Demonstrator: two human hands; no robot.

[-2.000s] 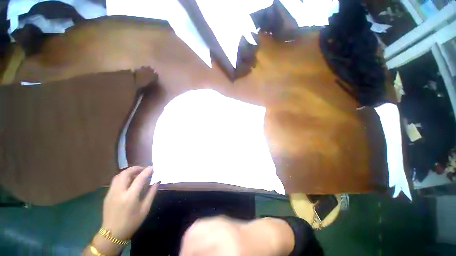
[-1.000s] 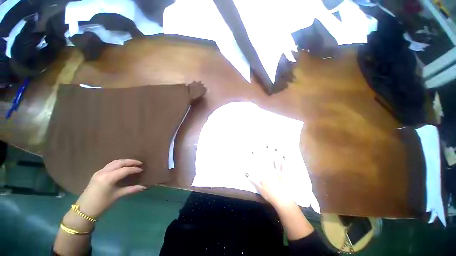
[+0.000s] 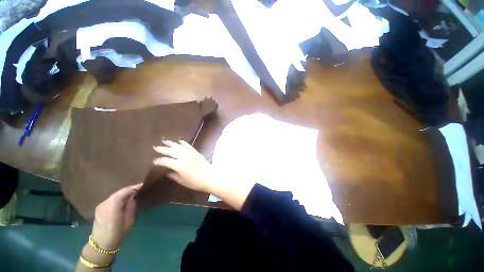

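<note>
The left stack of brown cut pieces lies on the table, its upper right corner bunched. My left hand is at its lower edge with thumb and fingertips closed on the edge of the brown cloth, which is partly lifted. My right hand reaches across to the stack's right part, fingers spread and touching the cloth; whether it grips is not clear. The white sheet lies flat to the right, its lower left part behind my right forearm. A narrow white edge strip shows beside the stack.
Dark bundles topped with white paper lie along the far side. A black cloth heap is at far right, a white forked strip below it. Blue pens lie at left. A stool holding a phone stands near the right edge.
My right hand has left the white sheet and moved left onto the brown stack. My left hand has moved slightly right and down and closed on the cloth edge, which has risen.
</note>
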